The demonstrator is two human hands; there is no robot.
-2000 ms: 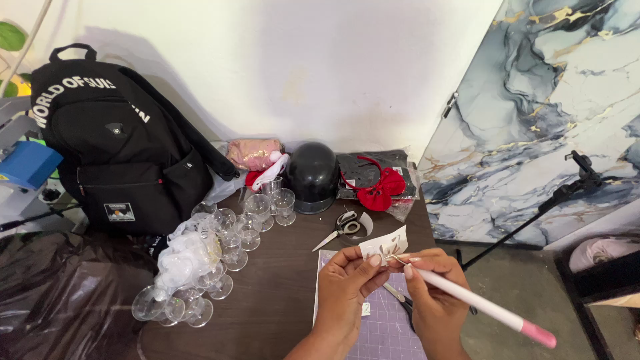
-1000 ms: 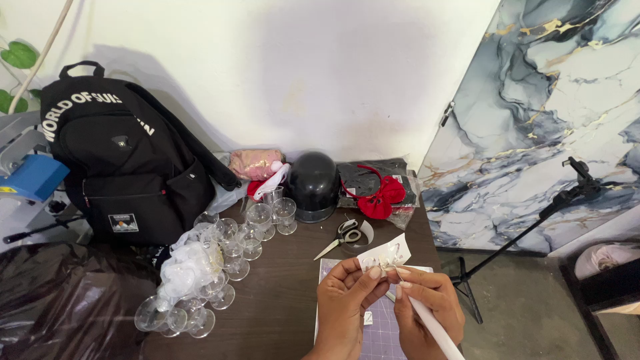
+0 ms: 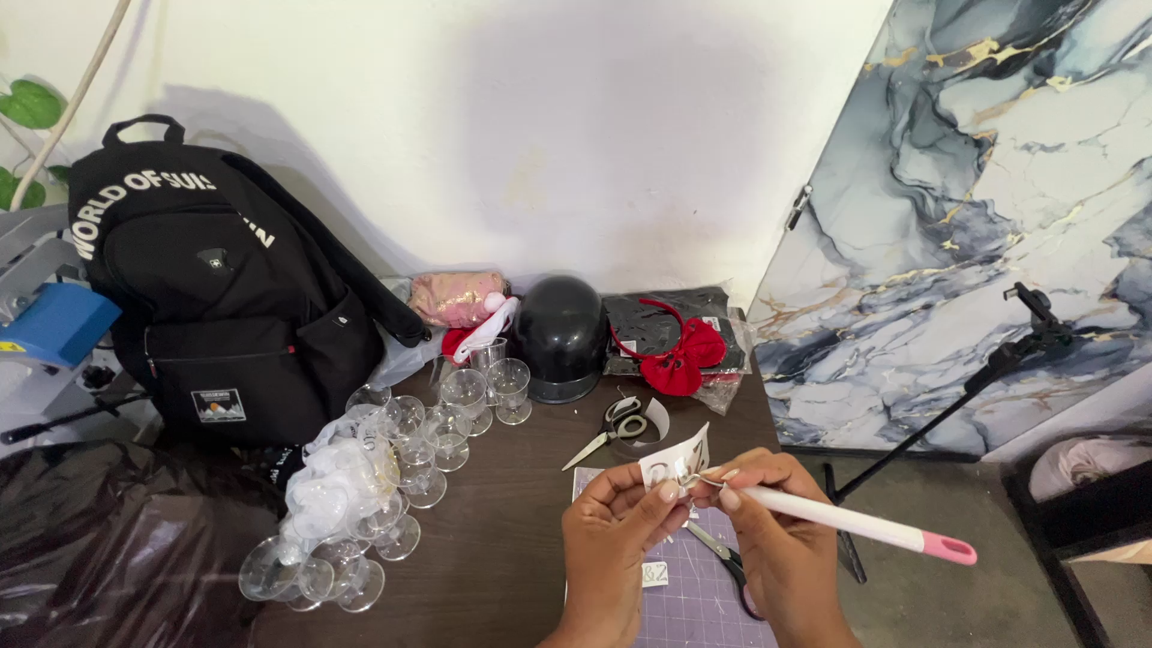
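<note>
My left hand [image 3: 621,522] pinches a small white sheet [image 3: 670,463] with dark lettering between thumb and fingers. My right hand [image 3: 774,513] holds a hooked tool with a white handle and pink end [image 3: 855,522]; its thin curved metal tip touches the sheet near my left fingertips. Below the hands lies a purple gridded cutting mat [image 3: 702,585], with a small lettered piece [image 3: 655,574] and dark-handled scissors [image 3: 720,549] on it. A second pair of scissors [image 3: 612,430] lies beyond the mat, beside a roll of tape [image 3: 650,427].
Clear stemmed glasses [image 3: 423,450] and white tulle [image 3: 337,490] stand left on the dark table [image 3: 504,549]. Behind are a black backpack [image 3: 216,297], a black helmet [image 3: 560,337], a red bow headband [image 3: 684,360] and a pink package [image 3: 457,299]. A tripod [image 3: 954,396] stands right.
The white-handled tool has swung: its pink end was out to the right, then the handle pointed down toward the lower edge, and now it points right again. Both hands stay at the sheet.
</note>
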